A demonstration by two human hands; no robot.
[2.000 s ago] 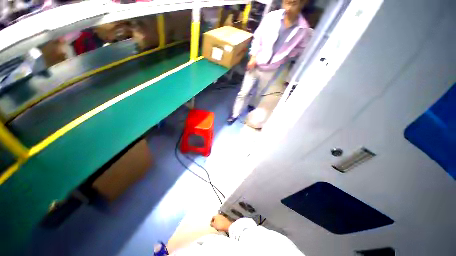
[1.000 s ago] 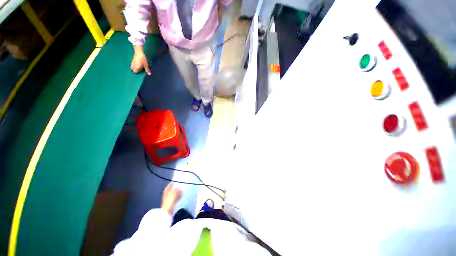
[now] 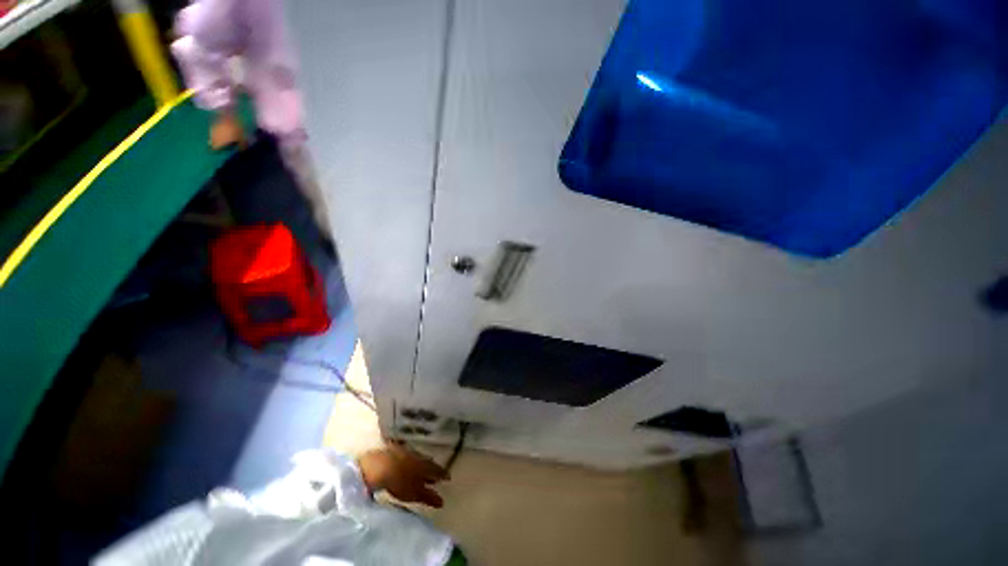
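Note:
My left hand [image 3: 403,473] is low in the frame, left of the middle, in a white sleeve. It is blurred and looks empty, with its fingers apart. It shows in front of the floor, near the lower corner of the white machine cabinet [image 3: 376,166]. The cabinet has a blue-tinted window [image 3: 774,122], a metal latch [image 3: 507,272], a dark opening [image 3: 558,366] and small round sockets or fans [image 3: 418,416] near its base. My right hand is not in view.
At the left is the green line [image 3: 133,199] with a yellow edge. A red stool [image 3: 269,284] stands beside it. A person in pink [image 3: 249,55] is partly behind the cabinet. A black cable [image 3: 457,448] hangs by the sockets.
My view has swung right, from the round buttons to the cabinet's latch, window and lower openings. The person is now partly hidden by the cabinet. My left hand shows beside the cabinet base.

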